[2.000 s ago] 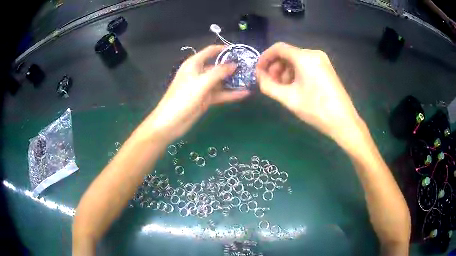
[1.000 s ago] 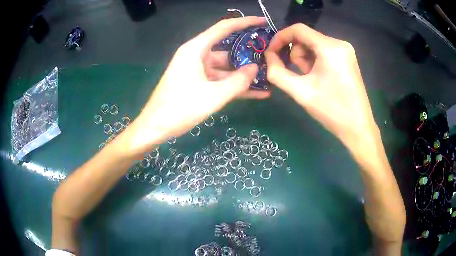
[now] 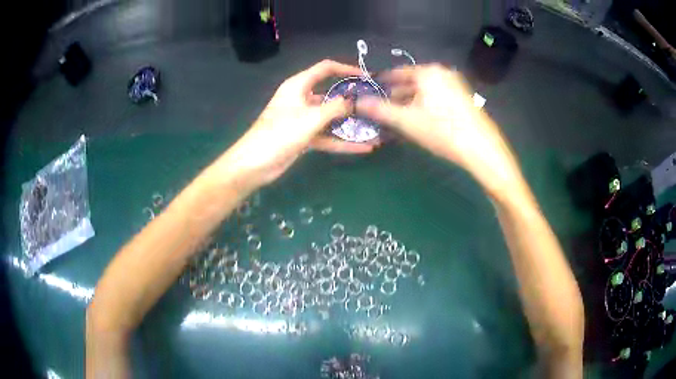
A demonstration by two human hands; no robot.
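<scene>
A round electronic unit (image 3: 357, 132) is held up in front of me, above the far edge of the green surface. My left hand (image 3: 300, 111) grips it from the left, thumb on its face and fingers beneath. My right hand (image 3: 426, 104) is at its right and upper side, fingertips on its face; the fingers are blurred. A pale lead wire with a connector (image 3: 362, 50) sticks up from the unit. Whether a spring is between my fingers is hidden. Many silver coil springs (image 3: 326, 274) lie spread on the green surface below, with tangled springs (image 3: 347, 366) nearer me.
A clear plastic bag of springs (image 3: 58, 207) lies at left. Grouped black housings (image 3: 630, 259) with red wires stand at right. On the belt (image 3: 200, 96) are black housings (image 3: 256, 33), another round unit (image 3: 144, 84) and a small white slip (image 3: 478, 99).
My right hand has shifted across the unit's face, and its fingers now cover more of it. The view has shifted, and belt items appear farther right than a second ago.
</scene>
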